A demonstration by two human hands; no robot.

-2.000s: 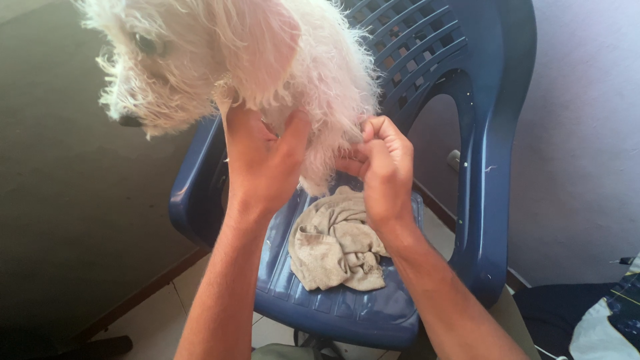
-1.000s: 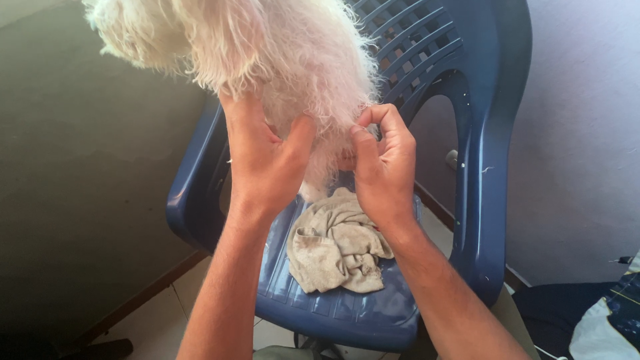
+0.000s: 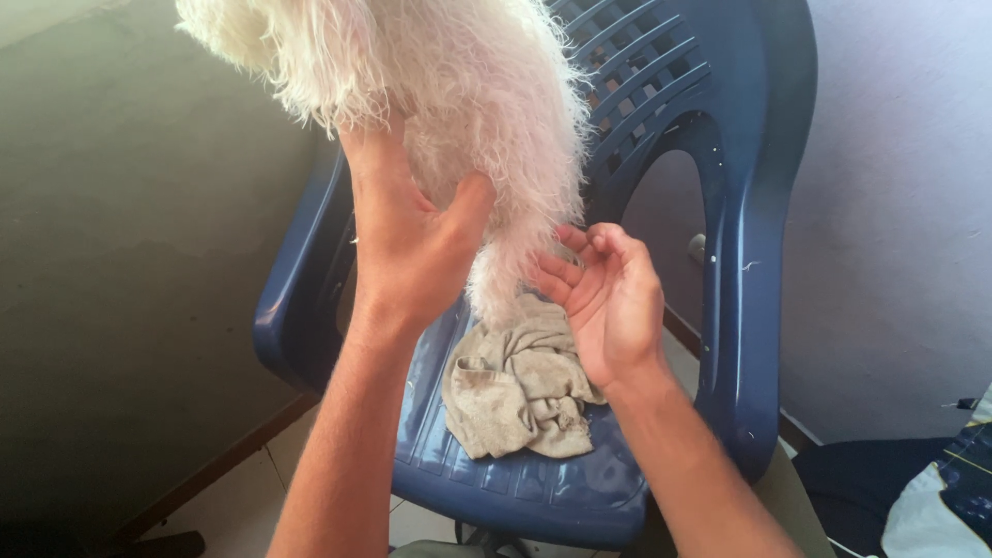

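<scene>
A curly-haired white dog (image 3: 480,101) is on a blue plastic armchair (image 3: 759,256), its head out at the upper left and its face hidden. My left hand (image 3: 415,225) grips the dog's underside from the front, thumb spread and fingertips buried in the fur. Beside the dog's lower leg, my right hand (image 3: 608,294) is palm up with loosely curled fingers that touch or nearly touch the fur; nothing shows in its grasp. A crumpled beige cloth (image 3: 515,387) lies on the seat under the leg, just left of my right wrist.
The chair's left armrest (image 3: 291,310) stands near a grey wall (image 3: 139,194). Another wall (image 3: 891,194) is behind the chair on the right. Dark and white patterned fabric (image 3: 930,496) lies at the lower right. Pale floor tiles (image 3: 225,480) show below.
The dog's head has turned away, so its eye and nose no longer show. My right hand has opened from a pinch at the fur and moved slightly down.
</scene>
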